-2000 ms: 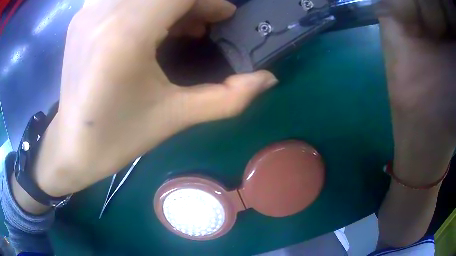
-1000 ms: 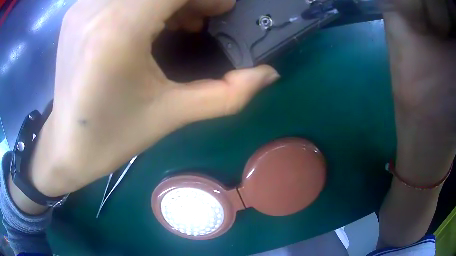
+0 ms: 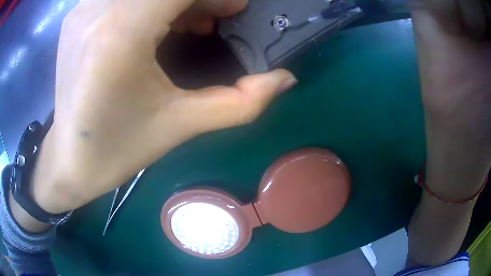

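Observation:
A grey flat housing part [image 3: 296, 29] with a round silver stud and a curved groove is at the top centre, cut off by the upper edge. My left hand [image 3: 129, 91] grips its near left end between thumb and fingers. My right hand [image 3: 457, 59] is at the upper right, dark and partly cut off. A dark, clear-tipped thin tool, possibly a dispensing syringe [image 3: 344, 9], reaches from my right hand to the part's surface, its tip near the stud. The right fingers' grip on it is blurred.
A brown round compact [image 3: 304, 190] lies open on the green mat [image 3: 371, 108], its inside white and bumpy. Thin silver tweezers [image 3: 124, 200] lie left of it, partly under my left wrist. A glossy black board [image 3: 32, 64] is at the left.
The grey part and my left hand have shifted slightly left. The dark tool's tip has moved a little along the part, closer to the stud.

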